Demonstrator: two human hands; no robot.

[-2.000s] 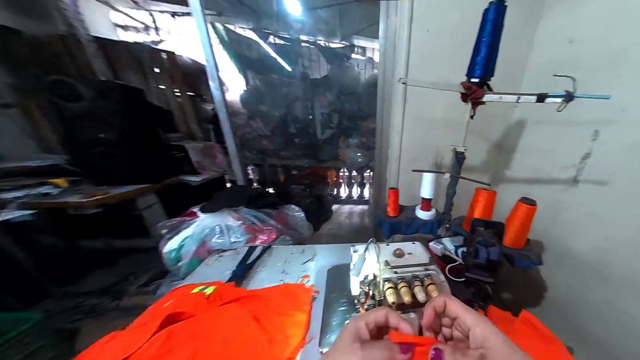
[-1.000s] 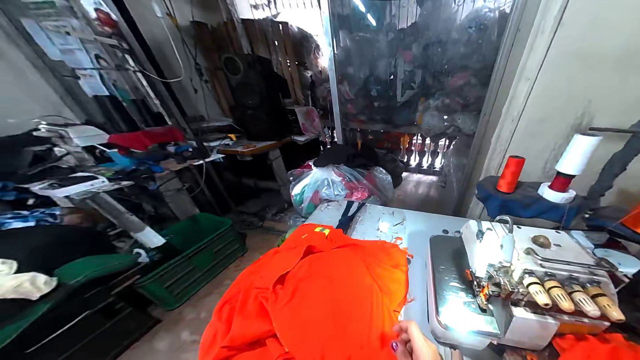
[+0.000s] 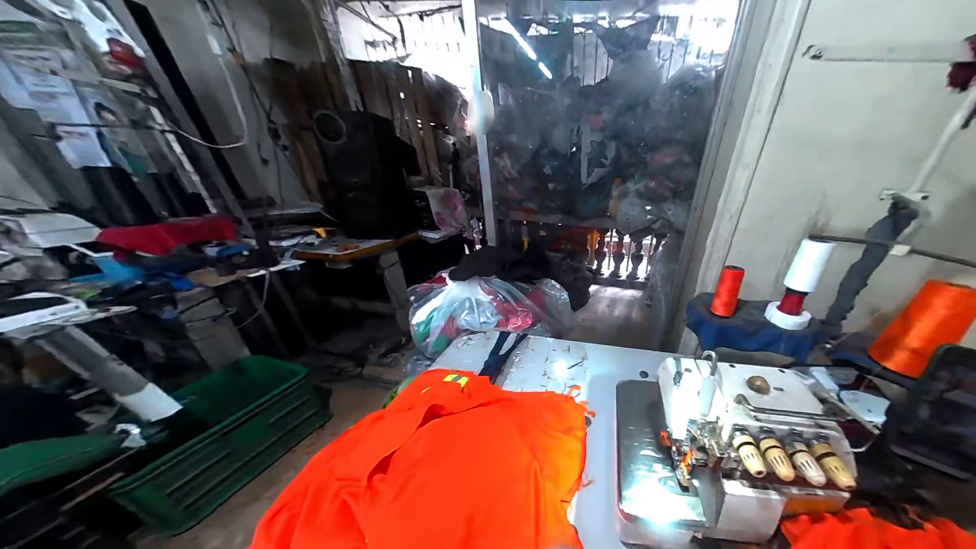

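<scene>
Neither of my hands shows in the head view now. A bright orange garment (image 3: 457,465) with a small yellow mark lies in folds over the left part of the white machine table (image 3: 549,358) and hangs past its edge. To its right stands a white overlock sewing machine (image 3: 755,412) with several tension dials (image 3: 778,457) on its front and orange thread near its needle area. More orange fabric (image 3: 869,530) lies at the lower right, below the machine. A dark strap (image 3: 503,354) lies behind the garment.
Orange thread cones (image 3: 926,328), a small orange spool (image 3: 727,291) and a white cone (image 3: 808,267) stand behind the machine. A green plastic crate (image 3: 229,435) is on the floor at left. Beyond the table sits a clear plastic bag of cloth (image 3: 488,309); a cluttered workbench (image 3: 221,274) stands at left.
Both hands were together at a piece of orange fabric two seconds ago; one hand was at the garment's right edge a second ago. Both have left view. The view has swung left.
</scene>
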